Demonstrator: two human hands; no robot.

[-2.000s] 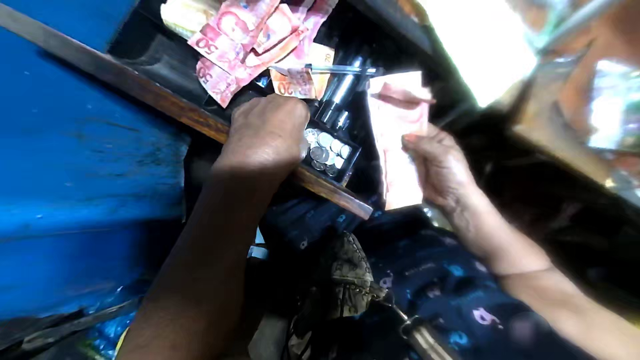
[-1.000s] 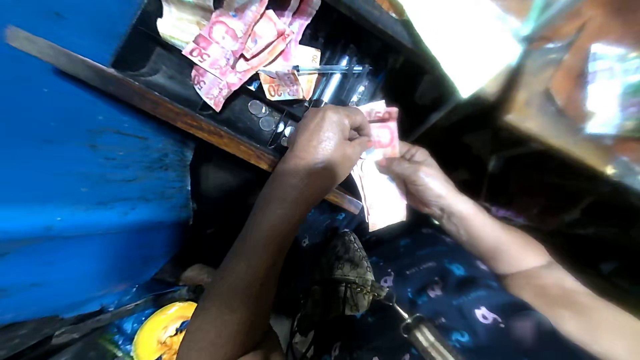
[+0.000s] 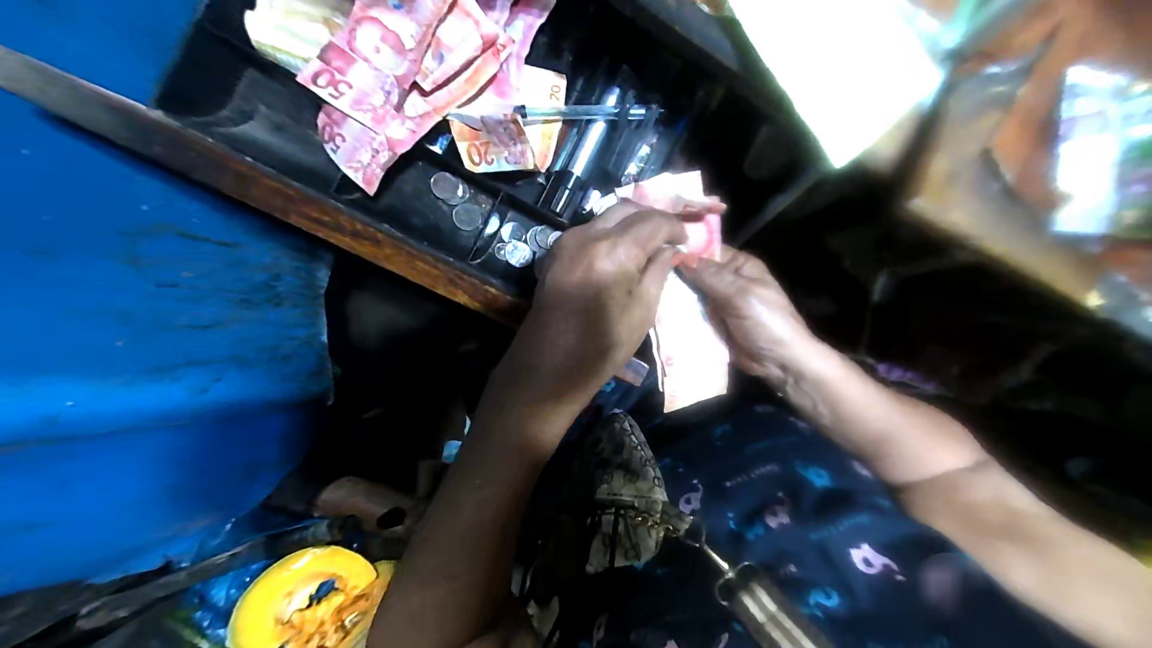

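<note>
Banknotes (image 3: 691, 351) hang between my two hands, washed out by glare, with a reddish end at the top. My left hand (image 3: 612, 261) pinches their upper part in its fingertips, just over the drawer's near corner. On their right side, my right hand (image 3: 747, 306) grips them between thumb and fingers. Crumpled red-pink banknotes (image 3: 396, 54) lie in the open black drawer (image 3: 261, 117), beside orange banknotes (image 3: 490, 139) with a clear pen (image 3: 585, 113) across them. Coins (image 3: 515, 247) sit in small compartments by my left hand, which partly hides them.
The drawer's wooden front edge (image 3: 360, 238) runs diagonally beside a blue panel (image 3: 135, 315). A patterned pouch (image 3: 625, 486) with a zipper rests against dark patterned clothing (image 3: 774, 531). A cut squash (image 3: 310, 594) lies at lower left. A bright white surface glares at upper right.
My left hand has moved right, out of the coin compartments, to the banknotes in my right hand. Both hands now grip them. The squash has come into view at lower left.
</note>
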